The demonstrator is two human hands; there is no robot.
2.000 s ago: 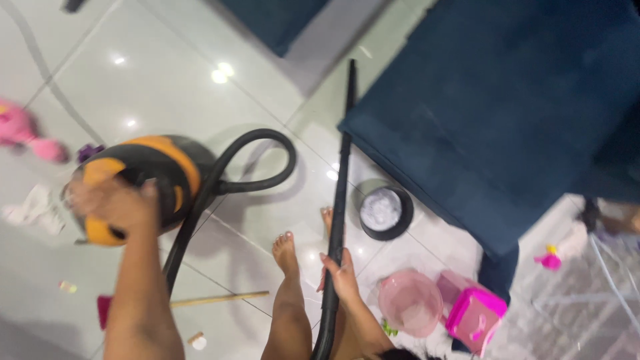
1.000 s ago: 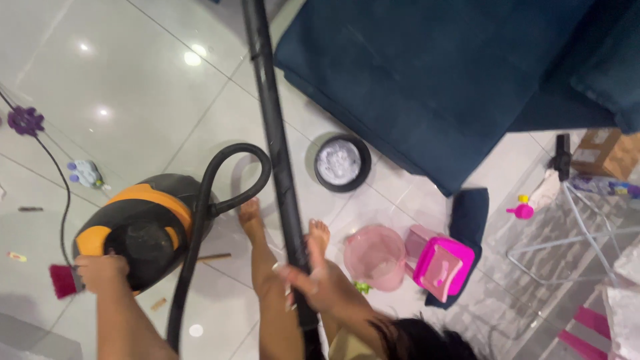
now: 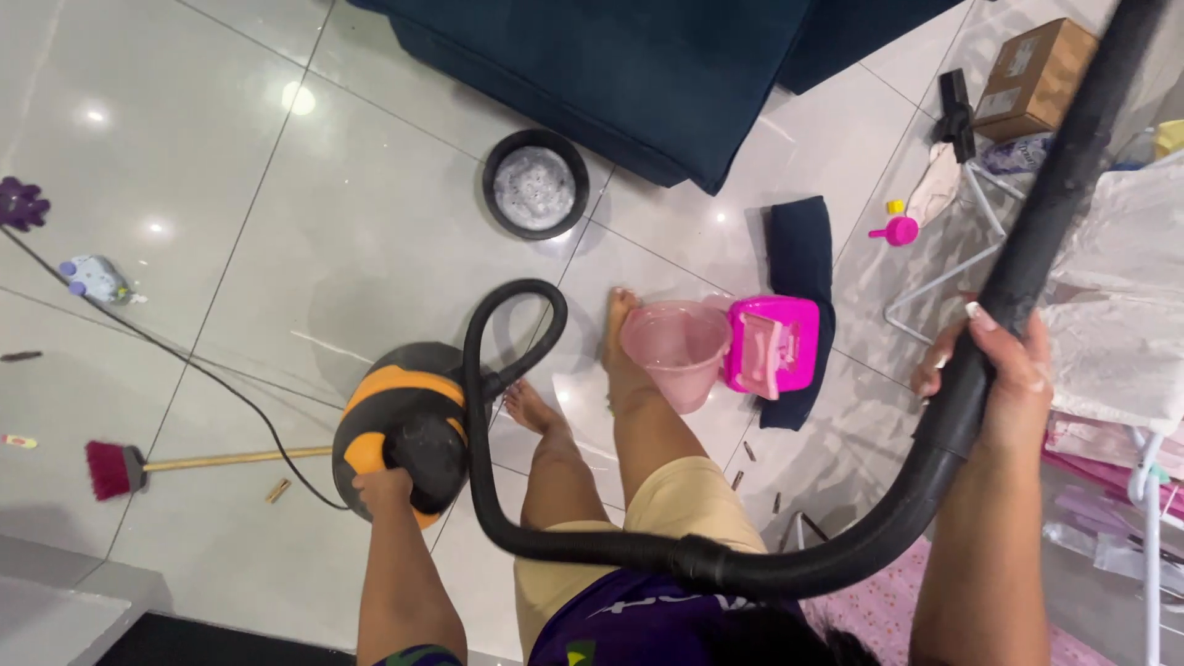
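My left hand (image 3: 384,490) grips the orange handle of a black and orange canister vacuum cleaner (image 3: 407,379), left of my feet. Its black hose (image 3: 476,444) loops up, then runs across my lap to the right. My right hand (image 3: 999,370) is closed around the black vacuum wand (image 3: 1045,203), just above the curved end of the hose. The wand slants up to the top right corner, where its far end is out of view.
A black bowl of cloudy liquid (image 3: 535,185) sits by a dark blue sofa (image 3: 610,74). Near my feet are a pink bucket (image 3: 680,347), a magenta container (image 3: 791,347) and dark cloth (image 3: 800,250). A broom (image 3: 116,470) and power cord (image 3: 222,384) lie left; a white drying rack (image 3: 943,277) and cardboard box (image 3: 1036,79) are right.
My right hand has moved right with the wand, which stood near the middle before and now slants across the right side. My left hand stays at the vacuum cleaner. The view has shifted.
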